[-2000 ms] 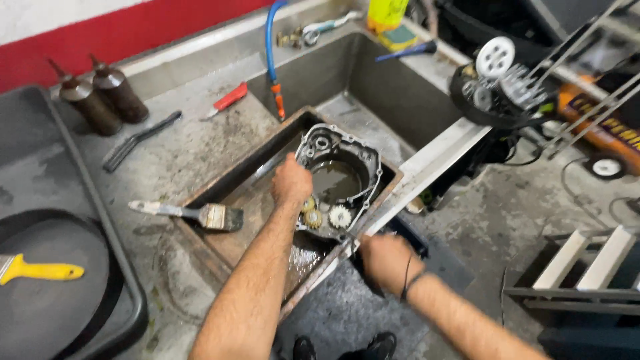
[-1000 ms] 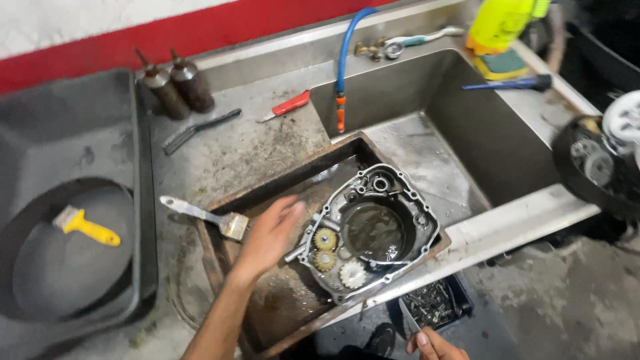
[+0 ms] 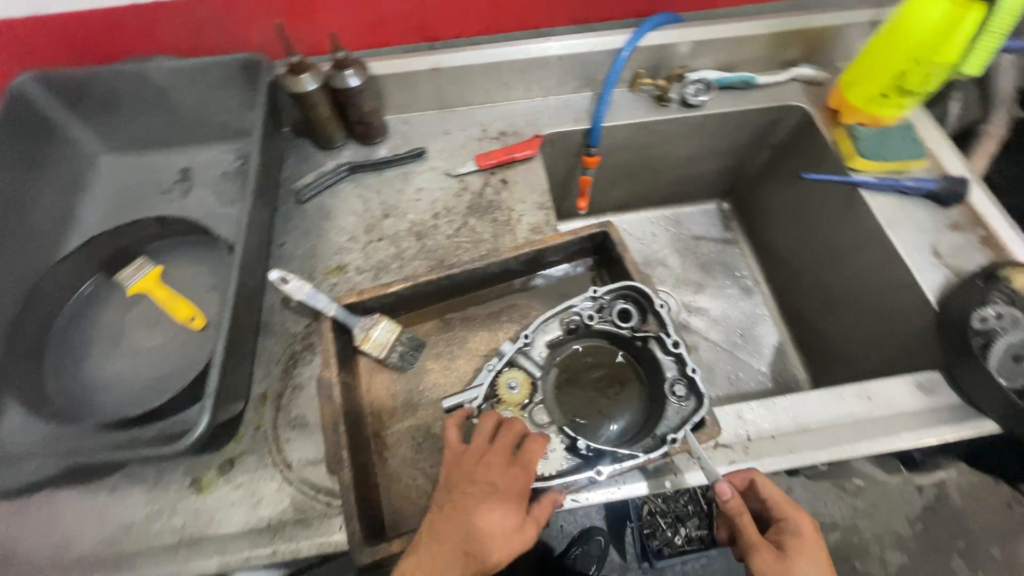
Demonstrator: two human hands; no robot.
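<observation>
An engine side cover of cast metal lies open side up across the right part of a rusty metal tray, dark liquid pooled in its round well. My left hand rests with spread fingers on the cover's lower left edge, over the pale plastic gears. In my right hand is a thin metal blade or scraper, its tip touching the cover's lower right rim. A worn paintbrush leans over the tray's left edge.
Left stands a black plastic tub with a yellow-handled brush. Behind are two bottles, a black-handled brush, and a red knife. A blue hose hangs into the steel sink. Below is a bin of bolts.
My left hand has moved onto the cover's lower left edge. My right hand has come up, with the blade's tip now at the cover's rim. The view has shifted closer.
</observation>
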